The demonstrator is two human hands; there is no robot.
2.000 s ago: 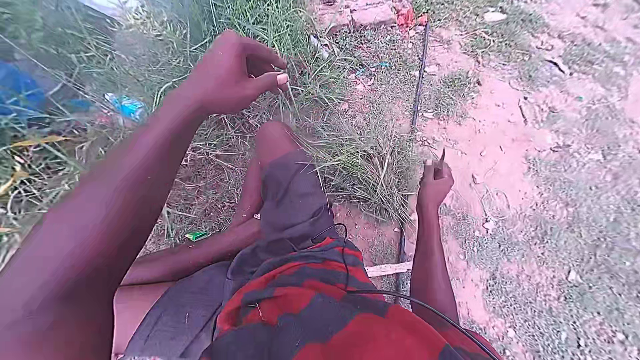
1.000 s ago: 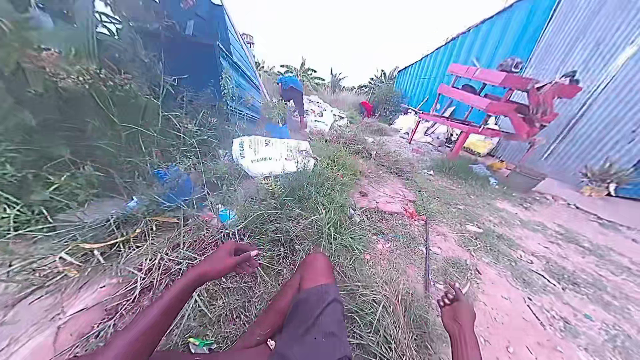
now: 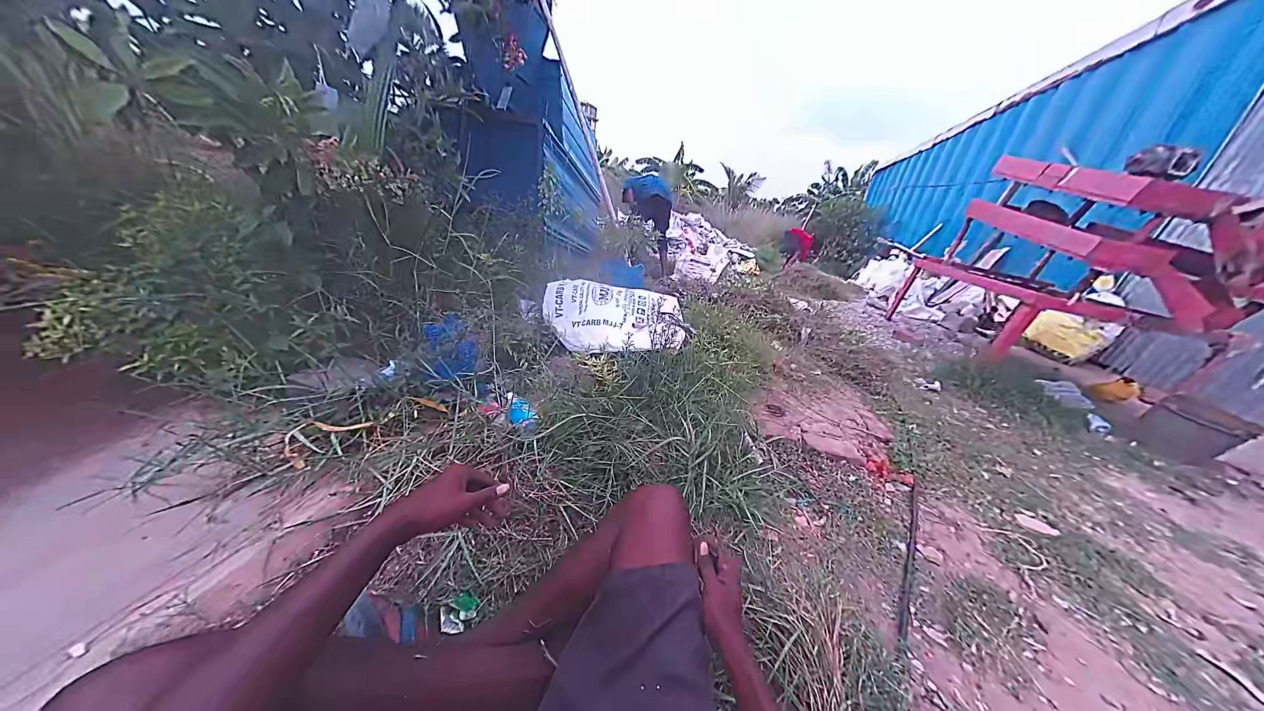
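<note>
My left hand hangs over the grass at the lower left, fingers loosely curled and apart, with nothing visible in it. Beside my raised knee, on its right side, is my right hand; the thumb points up, and the leg and the angle hide whether it holds anything. Green grass grows just past the knee, and drier grass stands to the right of my right hand. A thin dark rod or pipe lies on the soil farther right.
A white printed sack lies beyond the grass, near blue plastic scraps. Two people, one in a blue top and one in a red top, bend down farther off. A red metal frame stands by a blue corrugated wall. Flat stone lies ahead.
My right hand has moved left, from beside the dark rod to beside my knee. The view tilted up strongly from my lap after the first frame.
</note>
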